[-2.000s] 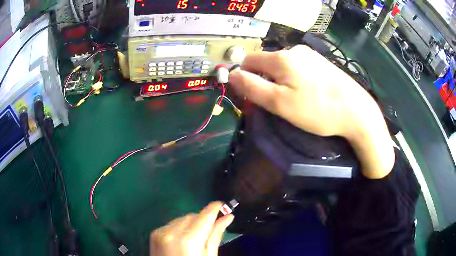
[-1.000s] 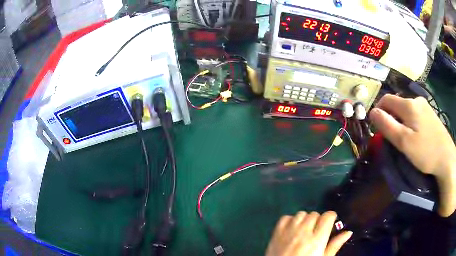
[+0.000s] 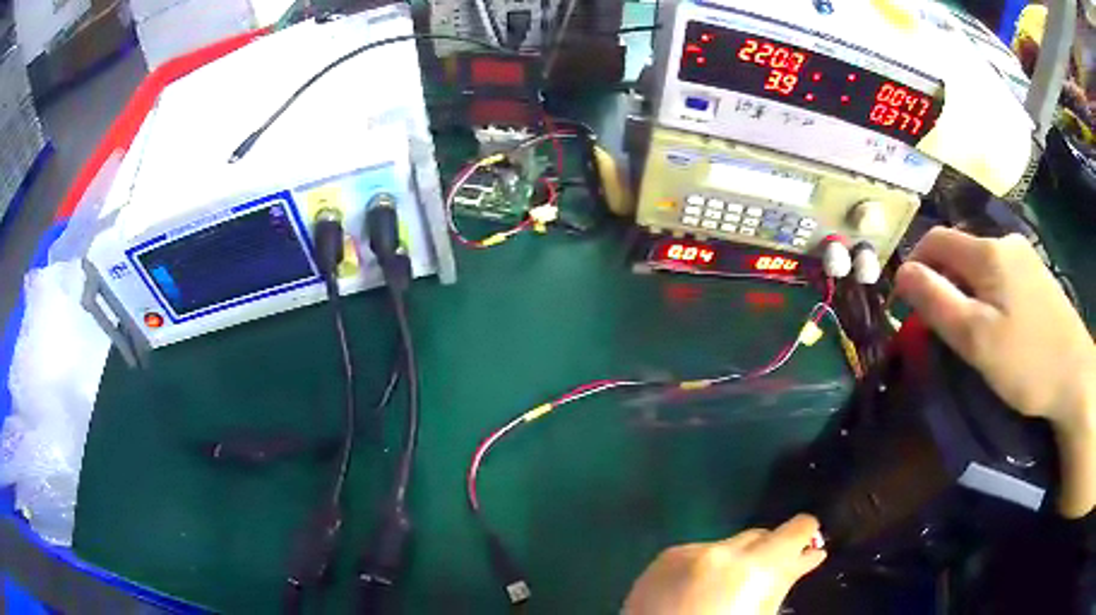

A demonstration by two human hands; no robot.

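Note:
A black tower power strip is tilted at the lower right, its pale strip near my right wrist. My right hand grips its upper part. My left hand is at its near side, cut off by the bottom edge. Its fingertips pinch a small white and red piece, apparently a small plug, against the tower; whether it is inserted is hidden. The USB test lead curves over the green mat, its black USB plug lying loose.
The power meter stands on the beige box, above small panel meters. The safety tester stands at left with two black test leads hanging down. A small circuit board lies behind. Clear plastic lies on the mat.
The view has swung left, bringing in the whole safety tester. My left hand has moved its small piece from just off the tower to against its side. My right hand keeps its grip.

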